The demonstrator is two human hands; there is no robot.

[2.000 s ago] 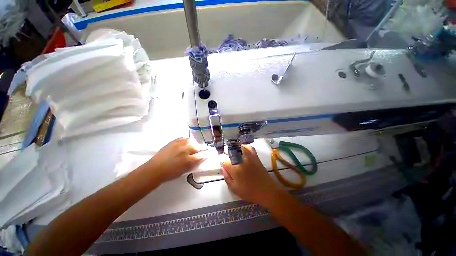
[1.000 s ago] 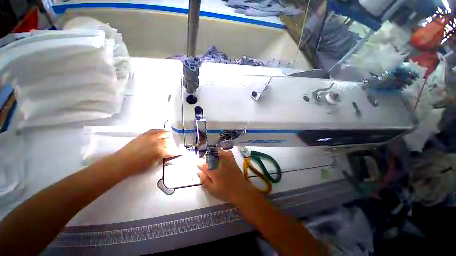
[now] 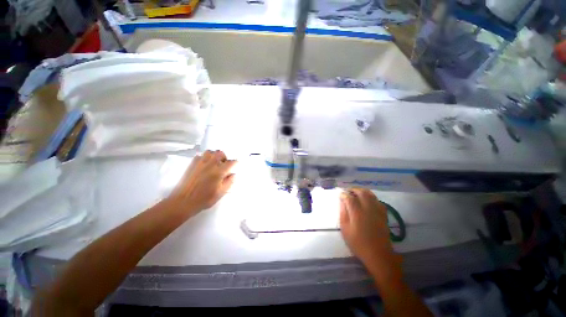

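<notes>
The white sewing machine [image 3: 372,145] stands in front of me; its presser foot area [image 3: 304,199] is blurred and lit by strong glare. My left hand [image 3: 208,179] is left of the needle area with its fingers bent. A pale white fabric piece [image 3: 174,172] shows faintly beside it; glare hides how far it reaches and whether my fingers grip it. My right hand [image 3: 363,217] rests right of the presser foot, fingers bent downward; whether it holds anything is hidden. It partly covers the scissors, whose green handle loop [image 3: 397,221] shows beside it.
A tall stack of white pieces [image 3: 139,102] stands at the left rear. A flatter white pile [image 3: 40,201] lies at the left front. A grey post [image 3: 298,46] rises behind the machine head. A cream trough [image 3: 248,59] is behind the table. A grey band [image 3: 248,285] runs along the front edge.
My right hand has moved right, away from the presser foot and over the scissors. My left hand is farther left of the needle. The view has also shifted.
</notes>
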